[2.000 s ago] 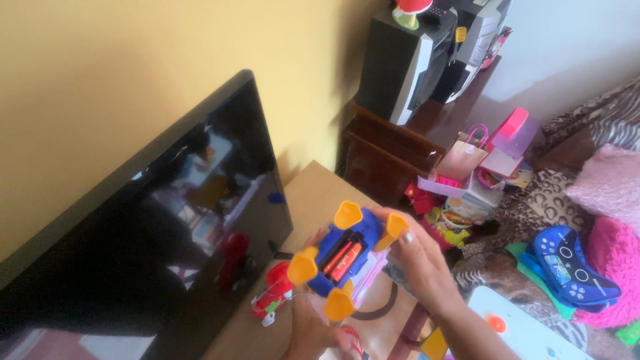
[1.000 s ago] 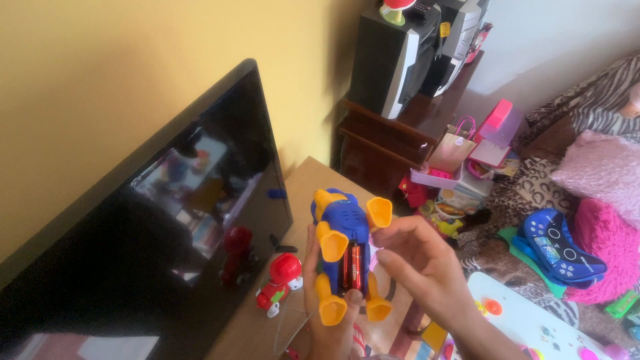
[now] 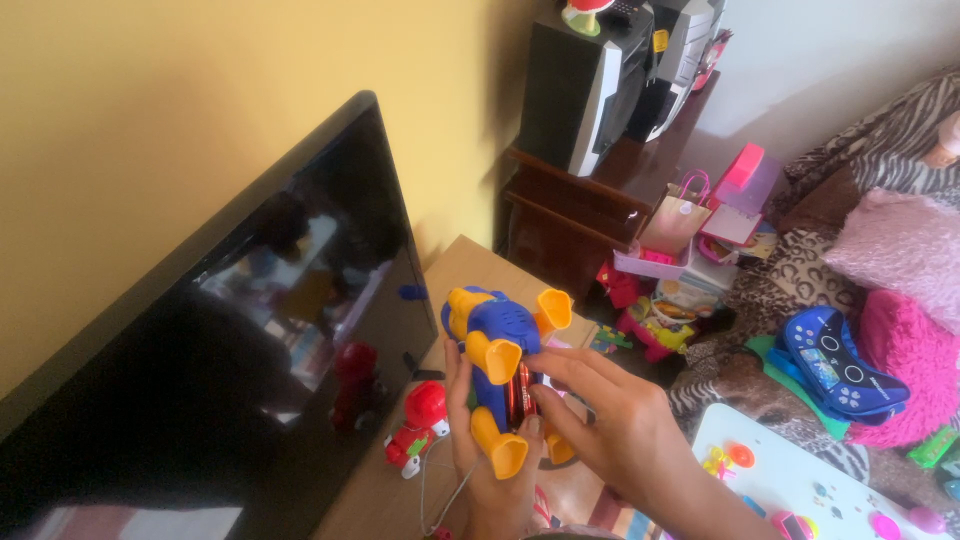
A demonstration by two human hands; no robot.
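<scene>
A blue and yellow plastic toy (image 3: 491,322) lies belly up in my left hand (image 3: 487,465), whose fingers and thumb wrap around its body. Its battery compartment is uncovered and holds red batteries (image 3: 520,397). My right hand (image 3: 622,420) reaches in from the right, with its index fingertip at the upper end of the compartment and its thumb by the batteries; whether it grips anything there I cannot tell. A red and white toy figure (image 3: 417,427) stands on the wooden tabletop (image 3: 469,266), left of my left hand.
A large black television (image 3: 375,225) stands at the left by the yellow wall. Speakers (image 3: 577,97) sit on a dark wooden cabinet (image 3: 577,202). Right of it are a paper bag (image 3: 675,221), a blue controller-shaped case (image 3: 840,367), pink cushions (image 3: 900,247) and a white table (image 3: 787,450) bearing small toys.
Two seconds ago the toy's four legs pointed at the camera and my right hand held its side; it has since been turned. My right fingers have moved from beside the toy onto its battery compartment.
</scene>
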